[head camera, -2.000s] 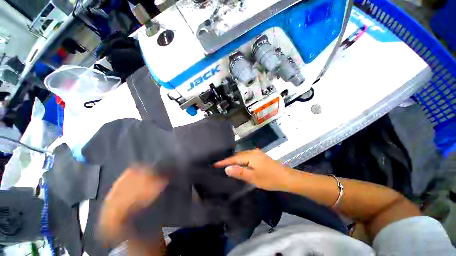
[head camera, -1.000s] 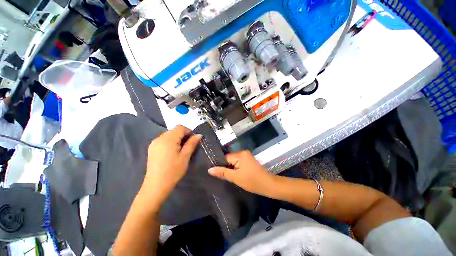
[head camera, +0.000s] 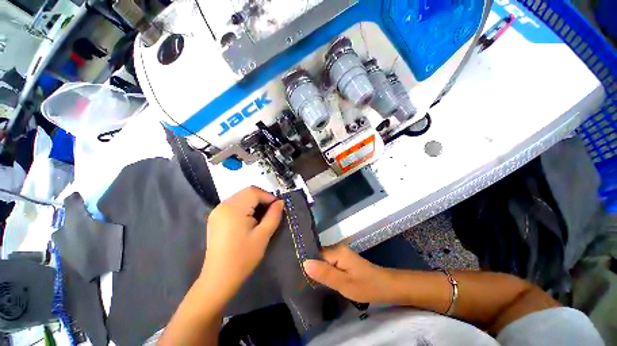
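A dark grey joined workpiece (head camera: 306, 226) with pale and yellowish stitch lines lies in front of the overlock machine (head camera: 270, 74). Its far end is at the presser foot area (head camera: 287, 177). My left hand (head camera: 240, 233) grips its left side close to the foot, thumb and forefinger pinched at the seam. My right hand (head camera: 345, 270) grips its right edge nearer my lap, thumb on top beside the stitching. The near part hangs towards my lap. Whether the needle is in the cloth cannot be seen.
Large cut panels (head camera: 152, 223) and a small cut piece (head camera: 88, 233) lie at left. A stitched strip (head camera: 193, 162) lies behind the panels. A translucent bag (head camera: 91, 111) is upper left. Dark stitched cloth (head camera: 507, 209) hangs at right, near a blue basket (head camera: 599, 121).
The blurred, bunched cloth was laid flat with its seam showing, and its end now sits closer at the foot. My right hand has slid down the seam towards my lap.
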